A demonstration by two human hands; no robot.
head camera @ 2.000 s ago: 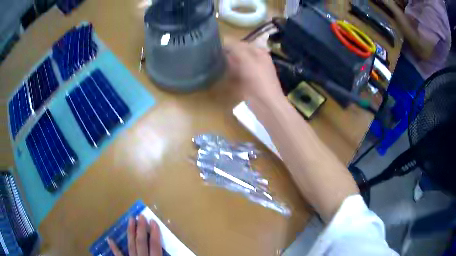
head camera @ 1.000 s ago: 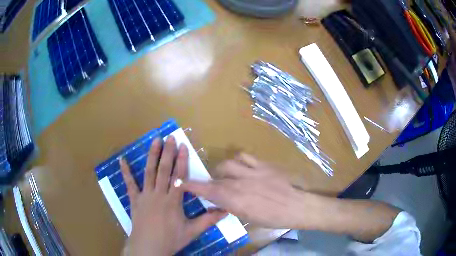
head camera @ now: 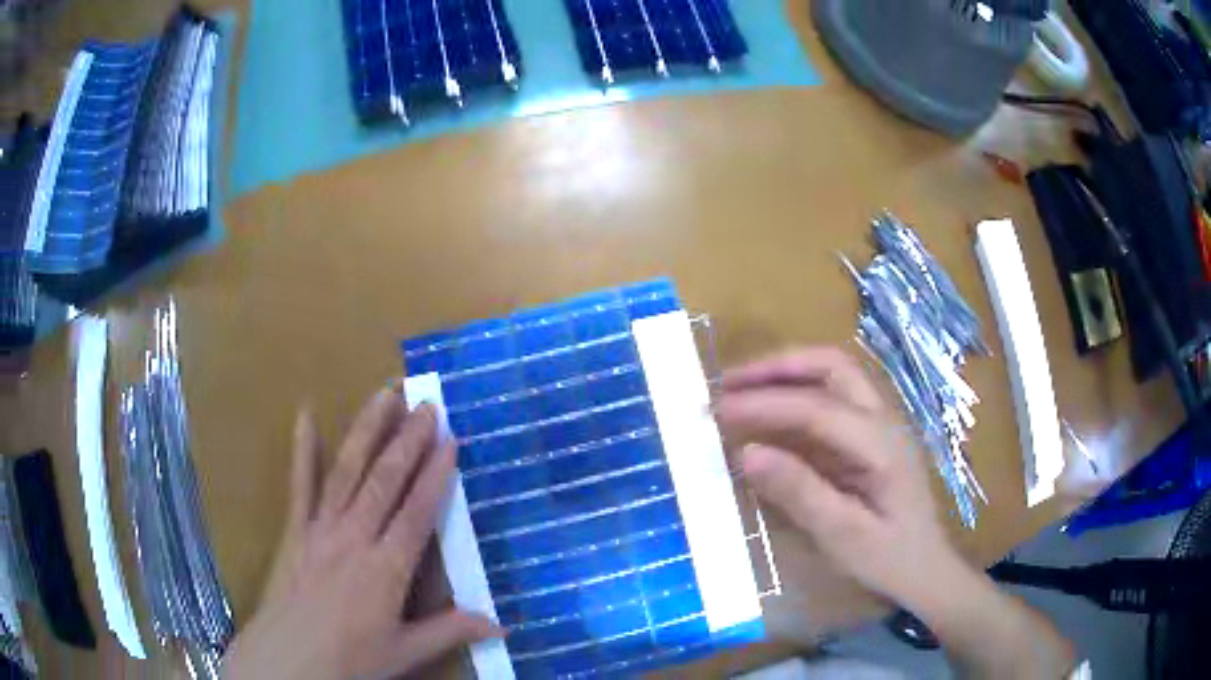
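Observation:
The joined string of solar cells [head camera: 571, 465] lies face down on the table in front of me, blue with pale cross lines. A white strip [head camera: 693, 465] lies along its right edge and another [head camera: 458, 531] along its left edge. Thin silver ribbon [head camera: 764, 531] shows past the right edge. My left hand [head camera: 365, 545] rests at the left edge, fingers spread, fingertips touching the left strip. My right hand [head camera: 843, 465] is at the right edge, fingers bent and apart, fingertips beside the right strip.
A loose ribbon pile [head camera: 923, 352] and white spare strips [head camera: 1020, 359] lie right. A ribbon bundle [head camera: 166, 518] and white strip [head camera: 96, 492] lie left. Finished strings [head camera: 100, 173] stand upper left; dark cells [head camera: 432, 53] lie on the green mat [head camera: 299, 120]. A grey device [head camera: 916, 60] stands upper right.
The view has turned and shifted. My left hand has moved from on top of the string to its left edge. My right hand came from the grey device onto the string, then to its right edge.

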